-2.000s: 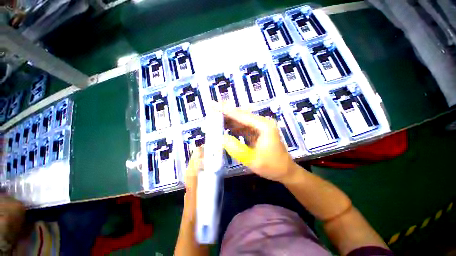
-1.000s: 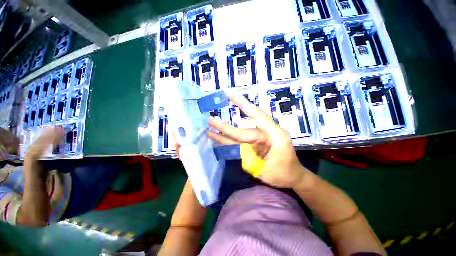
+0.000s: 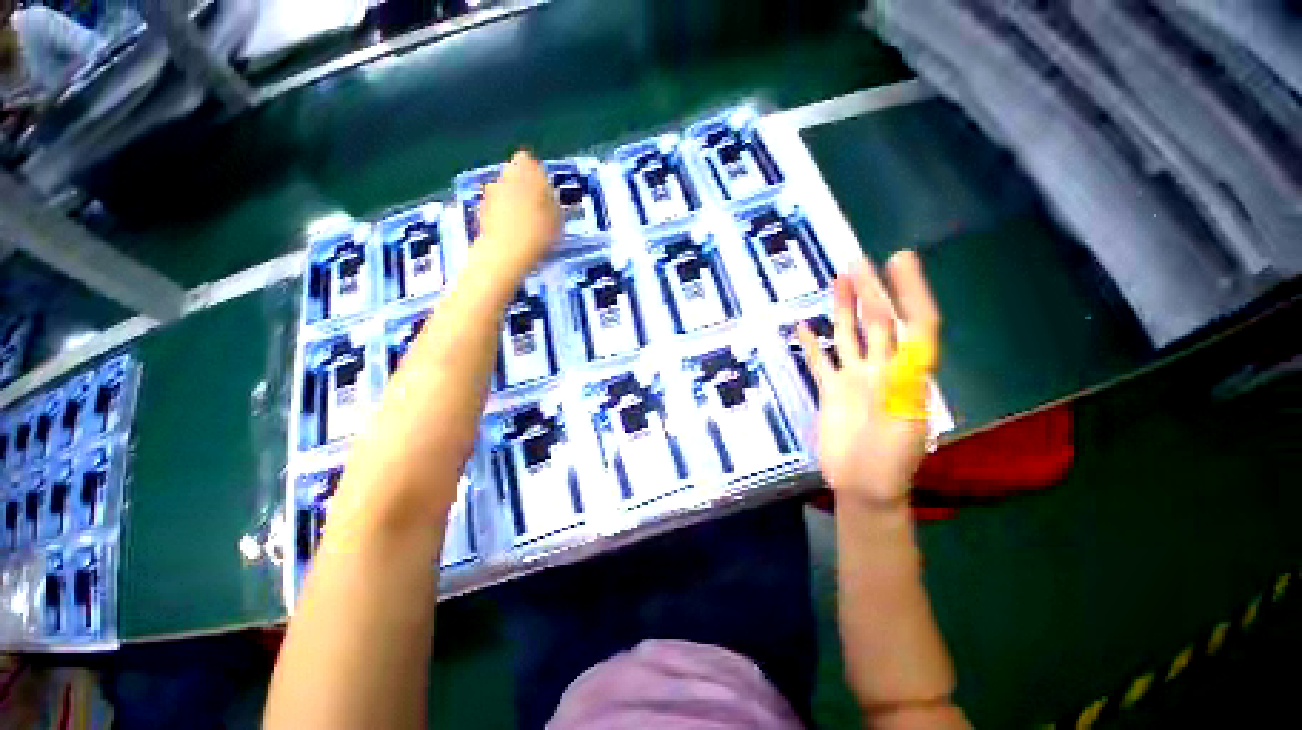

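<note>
A large carrier tray lies on the green bench with three rows of clear packs, each around a small white-and-black part. My left hand is at the back row with its fingers bunched over a pack; the fingertips are hidden, so its grip cannot be told. Another pack lies just right of it. My left forearm covers part of the left side. My right hand is open and empty with fingers spread, over the tray's right edge, with yellow tape on it.
A neighbouring tray with the same packs lies at the left. Grey-white stacked sheets overlap at the upper right. A metal post stands at the left. A red stool shows under the bench's front edge.
The blue-white pieces are no longer in my hands. Packs now lie in the formerly bare white gap of the back row. My left hand has reached forward; my right hand has moved right and opened.
</note>
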